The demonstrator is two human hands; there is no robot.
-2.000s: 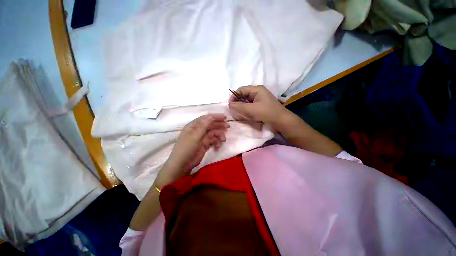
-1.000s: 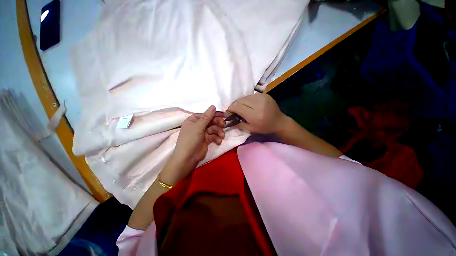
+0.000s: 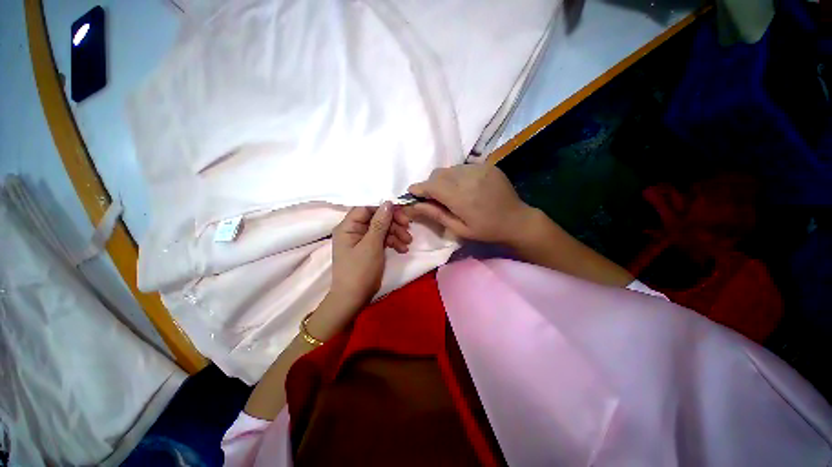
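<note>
A pale pink garment [image 3: 301, 100] lies spread in front of me, its near edge bunched in folds. A small white label [image 3: 228, 229] shows on its left part. My left hand [image 3: 369, 239] pinches the garment's edge between thumb and fingers. My right hand [image 3: 470, 202] is shut on small dark thread snips [image 3: 408, 197], mostly hidden in the fingers. The snips' tips are at the garment edge, beside my left thumb. Any loose thread is too fine to see.
A stack of pale garments [image 3: 64, 337] lies at the left, beyond a yellow-brown wooden strip [image 3: 73, 160]. A thin pale band [image 3: 102, 233] crosses the strip. A dark phone [image 3: 88, 55] lies top left. Greenish cloth [image 3: 745, 18] shows top right.
The view has shifted since the oldest frame. My left hand has gone from loosely open to pinching the edge. The right hand has brought the snips down, then up to the left fingertips.
</note>
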